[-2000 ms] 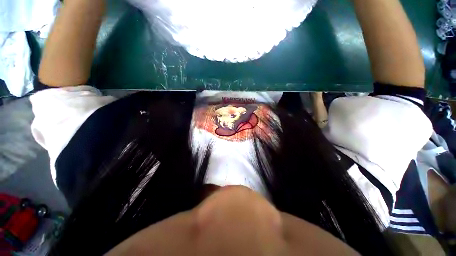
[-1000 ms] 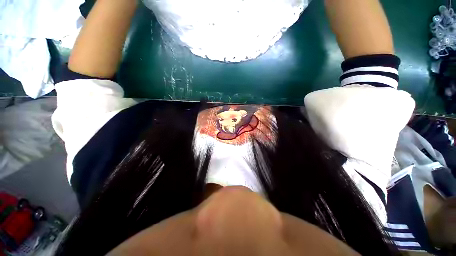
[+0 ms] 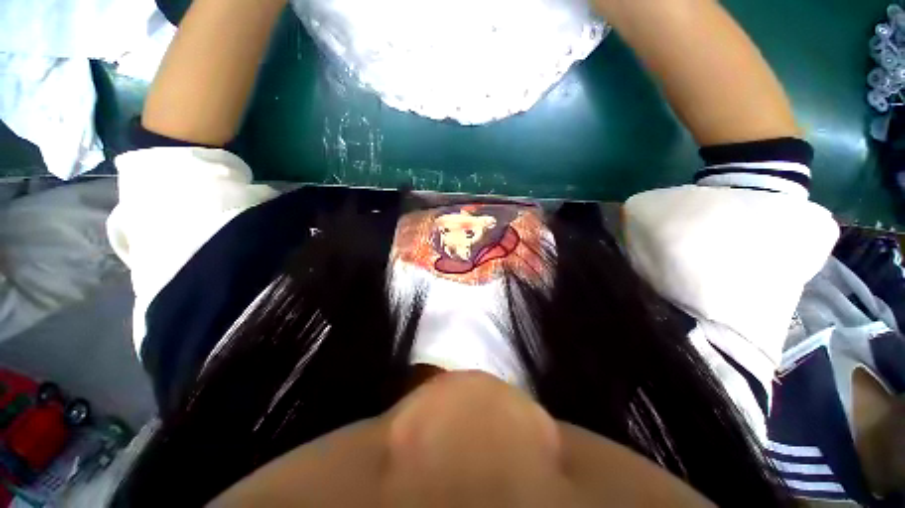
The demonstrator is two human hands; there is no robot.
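Note:
A bright white, shiny plastic bag (image 3: 461,64) lies on the green worktop (image 3: 427,164) at the top centre, cut off by the upper edge. Its rounded near end looks lumpy, with small dark specks; the contents are too bright to tell apart. Both my forearms reach up past either side of the bag. My left hand and my right hand are beyond the top edge of the picture, so what they hold cannot be seen.
White cloth or sheeting (image 3: 55,94) lies at the upper left. A grey cluster of small round parts (image 3: 886,64) is at the right edge. Another person's leg (image 3: 878,427) shows at lower right. A red object with black wheels (image 3: 40,427) is at lower left.
Since the oldest frame, both forearms have shifted in the picture, and my right forearm now slants inward toward the bag. The grey cluster moved nearer the right edge since the middle frame.

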